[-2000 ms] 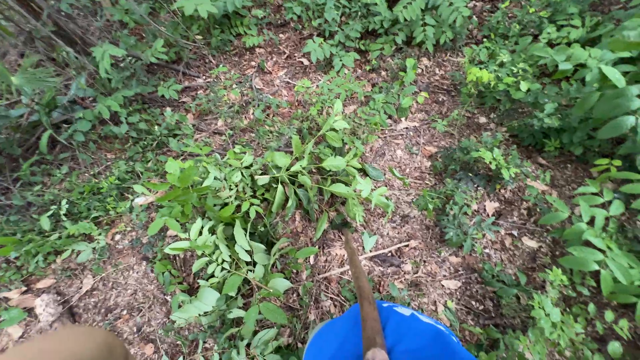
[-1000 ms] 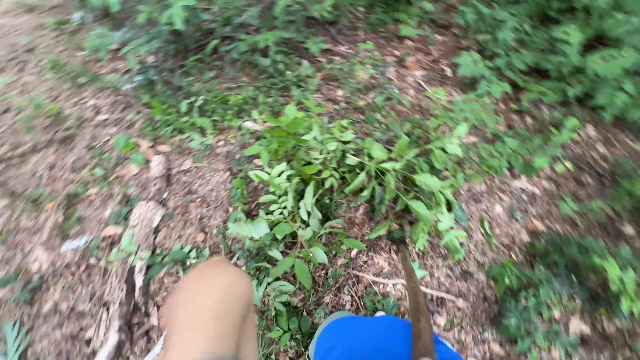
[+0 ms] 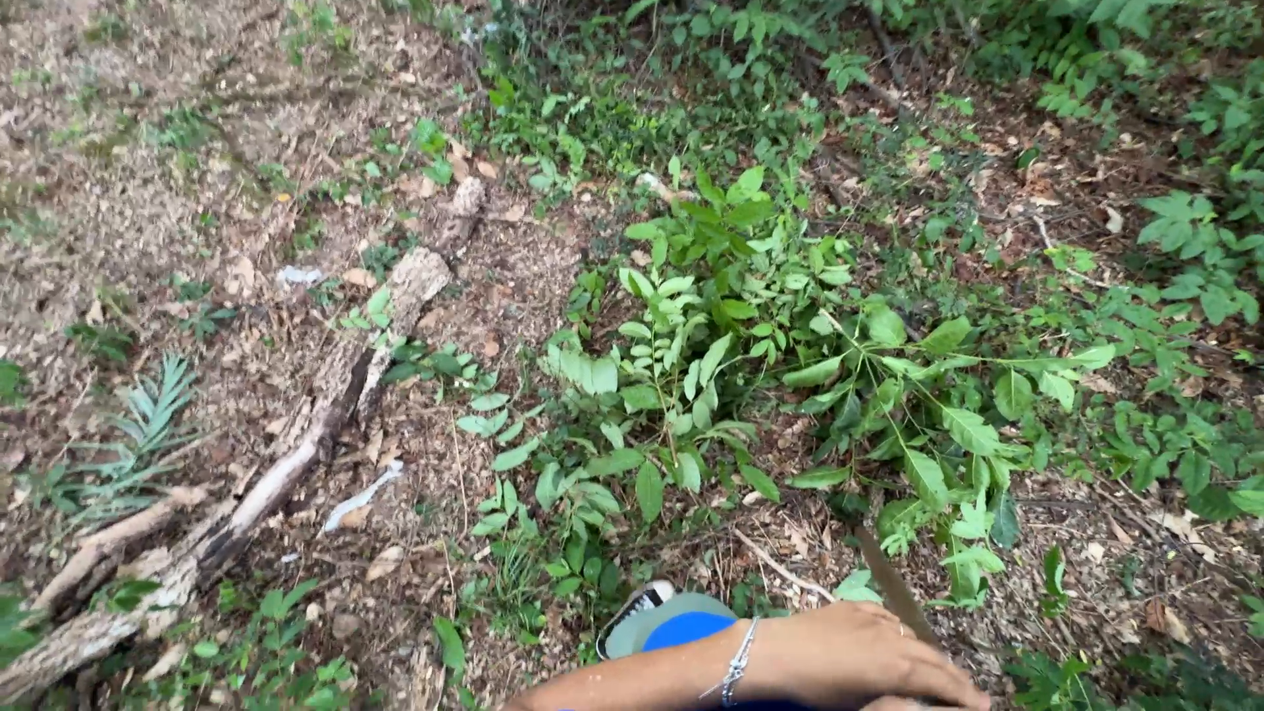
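Observation:
My left hand (image 3: 859, 654), with a silver bracelet on its wrist, reaches in from the bottom edge, palm down. It lies across a brown wooden shaft (image 3: 894, 583) that slants up and left; whether its fingers close round the shaft is not clear. The shaft's far end is hidden under the leaves of a leafy green branch (image 3: 928, 434). A patch of skin below my left hand, at the bottom edge, may belong to my right hand (image 3: 892, 704); most of it is out of view. Leafy green plants (image 3: 671, 385) fill the middle.
A weathered fallen log (image 3: 296, 459) runs diagonally at the left. A pale strip (image 3: 363, 496) and a whitish scrap (image 3: 299, 277) lie beside it among dry leaves. A thin twig (image 3: 785, 565) lies near the shaft. Part of a shoe (image 3: 632, 617) shows beside blue and grey-green cloth.
My left hand and forearm have come into view over the shaft. The tan, rounded shape at the lower left has left the view. The view has swung left, showing more of the log.

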